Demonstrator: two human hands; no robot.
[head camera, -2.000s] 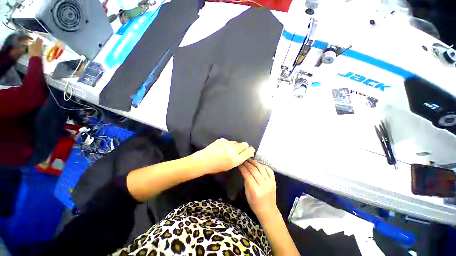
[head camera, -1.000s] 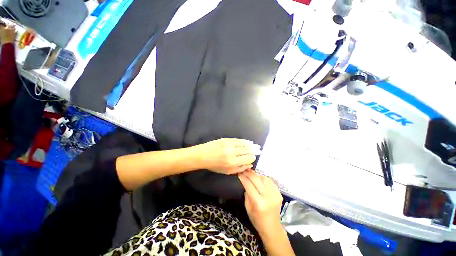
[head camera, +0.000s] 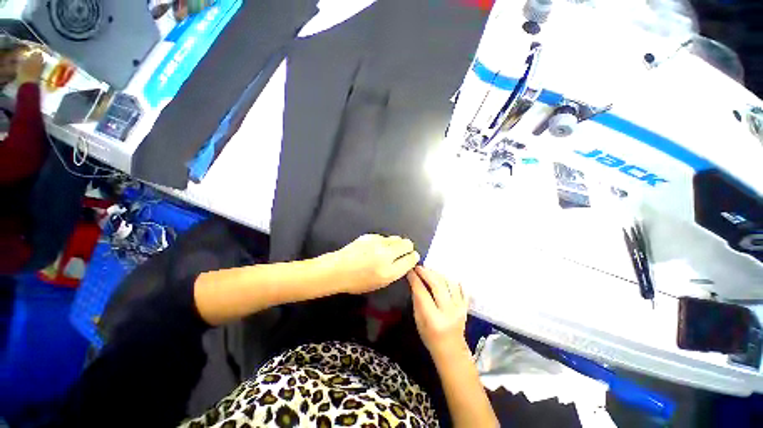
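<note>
A large charcoal-grey cloth panel (head camera: 360, 159) lies on the white table and hangs over its front edge. A dart or seam line runs down its middle. My left hand (head camera: 374, 262) grips the panel's right edge at the table's front edge. My right hand (head camera: 441, 305) touches it just below and right, fingers pinched on the same edge. The fingertips hide the held part. The white sewing machine (head camera: 619, 142) stands at the right, its needle area (head camera: 494, 150) beside bright lamp glare at the cloth's right edge.
A dark strip with a blue edge (head camera: 205, 100) lies upper left. Black tweezers or snips (head camera: 638, 259) and a phone (head camera: 711, 326) lie at right. A keypad (head camera: 120, 117) and a grey fan-vented box (head camera: 92, 33) are upper left. A person's arm (head camera: 25, 125) shows far left. A blue crate (head camera: 92, 292) holds cables.
The panel has shifted on the table and its far end has moved up towards the picture's top. Both hands stay close together at its right edge. The view has tilted slightly.
</note>
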